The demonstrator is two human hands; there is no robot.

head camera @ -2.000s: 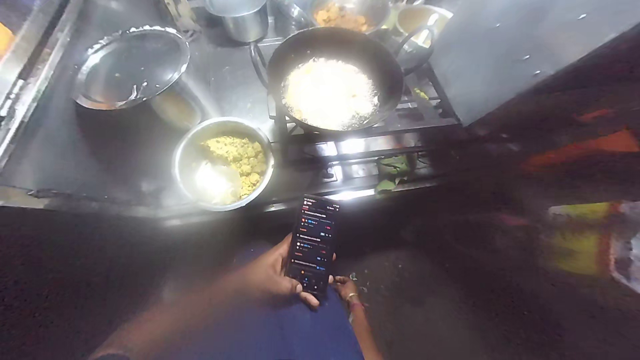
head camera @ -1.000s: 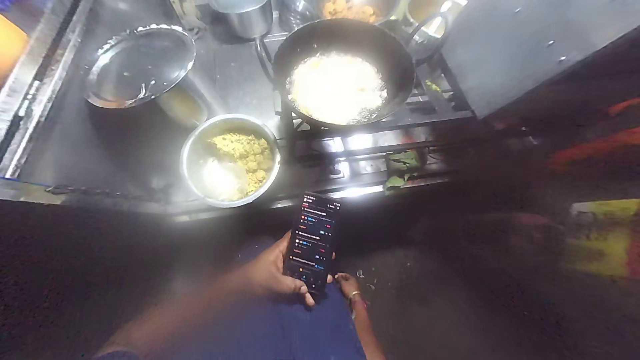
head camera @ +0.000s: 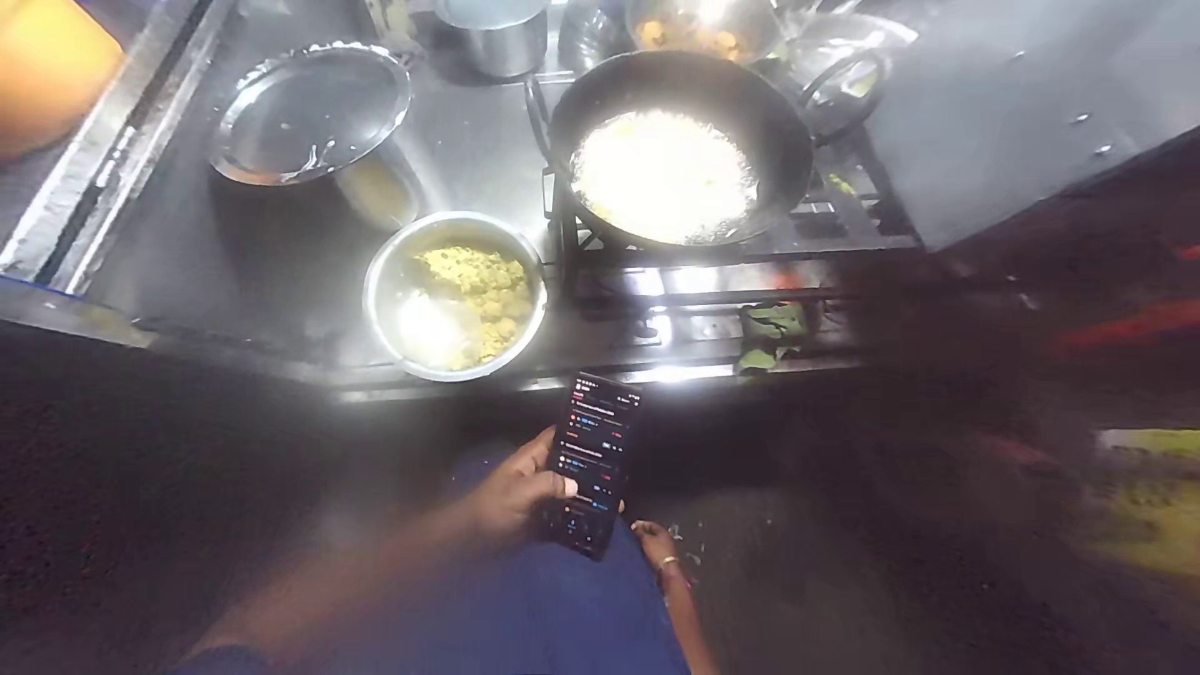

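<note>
My left hand (head camera: 525, 487) holds a smartphone (head camera: 596, 464) upright in front of the counter, with the thumb over the lower part of its lit, dark screen. Lower and to the right of the phone is my right hand (head camera: 654, 544), a bangle at its wrist; its fingers are small in view, and whether they hold anything cannot be told. Beyond the phone, a steel bowl (head camera: 377, 323) of yellow food stands at the counter's edge. A black kadai (head camera: 787, 141) sits on the gas stove (head camera: 877, 230), its bubbling contents glaring white.
On the steel counter (head camera: 469, 155), a round steel plate (head camera: 314, 112) lies at the left. A steel pot (head camera: 502, 42) and a bowl of orange pieces (head camera: 717, 33) stand behind the kadai. Green leaves (head camera: 776, 321) lie at the stove's front. An orange object (head camera: 52, 70) is at the upper left.
The thumb of my left hand has moved over the lower part of the phone's screen; before, it was by the lower edge. My right hand has stayed low beside the phone.
</note>
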